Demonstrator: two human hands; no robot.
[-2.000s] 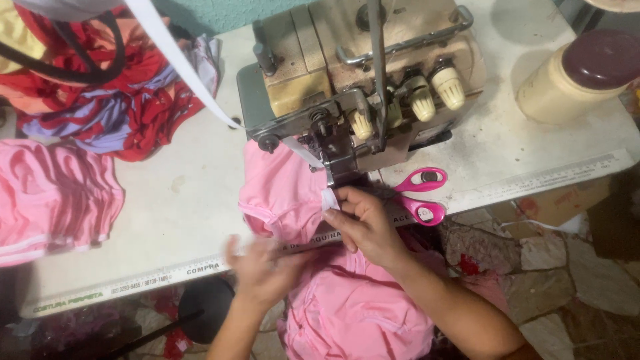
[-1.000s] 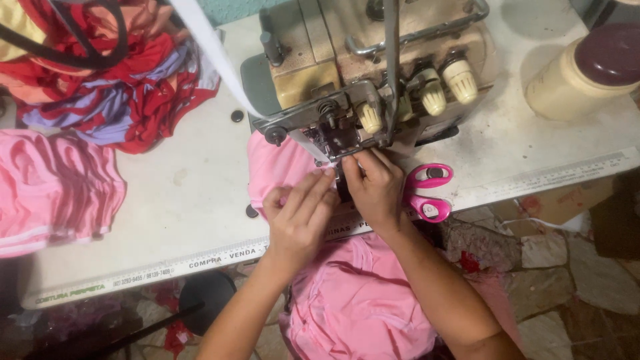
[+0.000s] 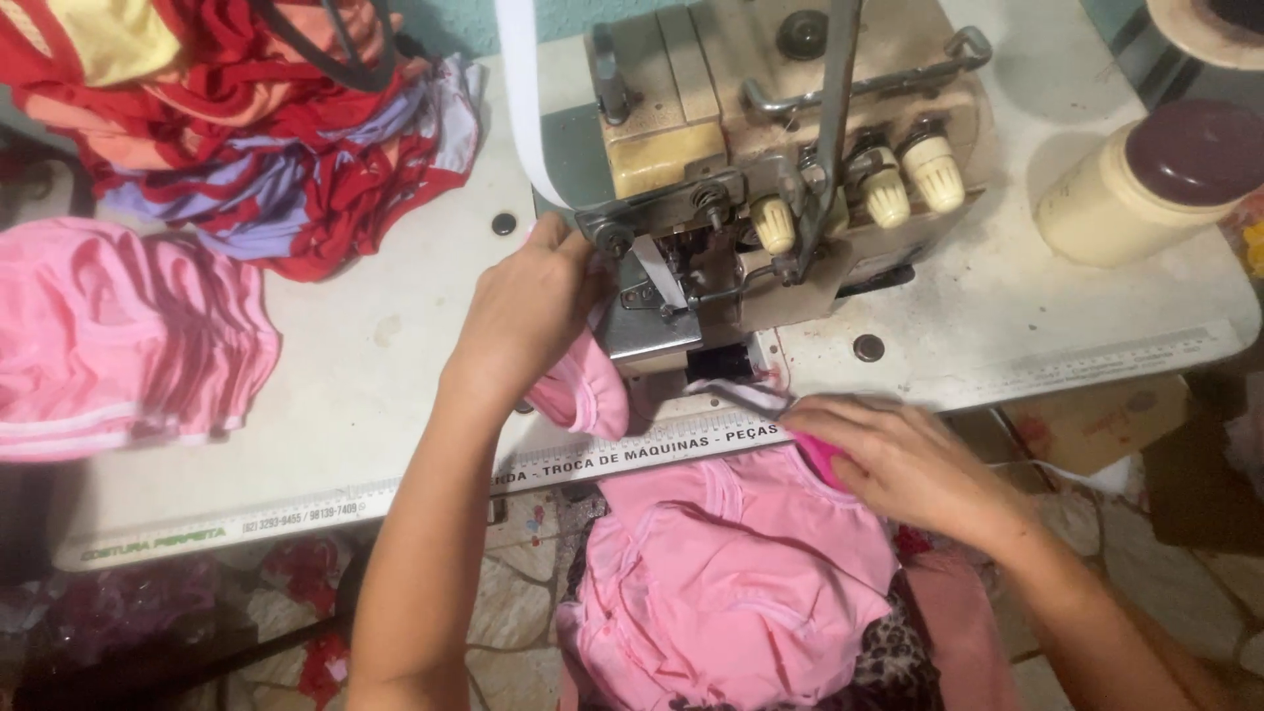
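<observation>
My left hand is closed on a pink fabric piece at the left side of the overlock sewing machine, near its metal plate. A white elastic band hangs down to the machine and shows again by the presser foot. My right hand grips the pink-handled scissors at the table's front edge; the fingers cover most of them. Beside the right fingertips lies a narrow white strip. Below the edge, a bunch of pink fabric rests on my lap.
Stacked pink pieces lie on the white table at left. Behind them is a heap of red, orange and lilac fabric. A cream jar with a dark lid stands at right. A printed ruler strip runs along the front edge.
My left hand has moved left and away from the presser foot with pink fabric. The right hand has moved toward the front edge and taken hold of the scissors, which lay on the table before.
</observation>
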